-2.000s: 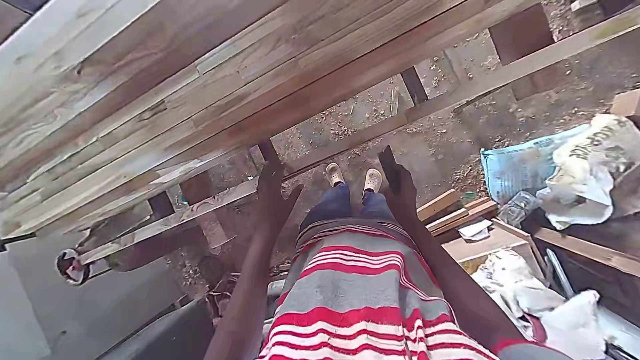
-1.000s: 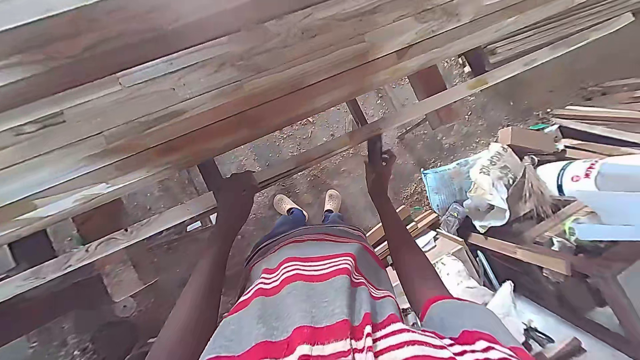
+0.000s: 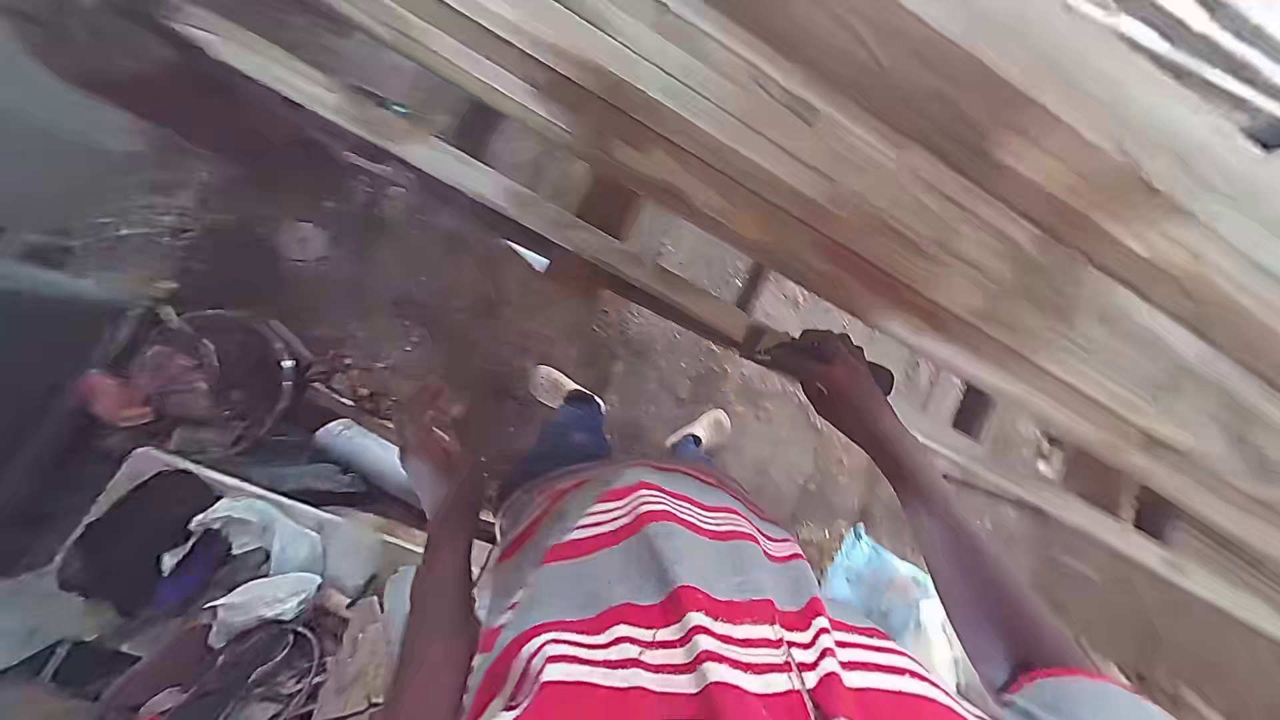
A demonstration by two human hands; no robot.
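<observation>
My right hand [image 3: 835, 365] is closed around a dark block-like object [image 3: 878, 378] beside the narrow wooden rail [image 3: 690, 295]; what the object is, I cannot tell. My left hand [image 3: 435, 425] hangs blurred at the left of my legs, fingers apart, and nothing shows in it. Long wooden boards [image 3: 900, 220] lie side by side above the rail and run diagonally across the view. Short wooden crosspieces [image 3: 607, 207] show between the boards and the rail.
Dirt ground [image 3: 640, 370] lies around my shoes. At the lower left is a heap of plastic bags [image 3: 265, 540] and scraps, with a round basin-like container [image 3: 235, 375] behind it. A light blue bag [image 3: 870, 575] lies at the lower right.
The view has turned strongly to the left. My left hand, earlier at a dark upright piece by the rail, is now away from the rail. My right hand is still around a dark object.
</observation>
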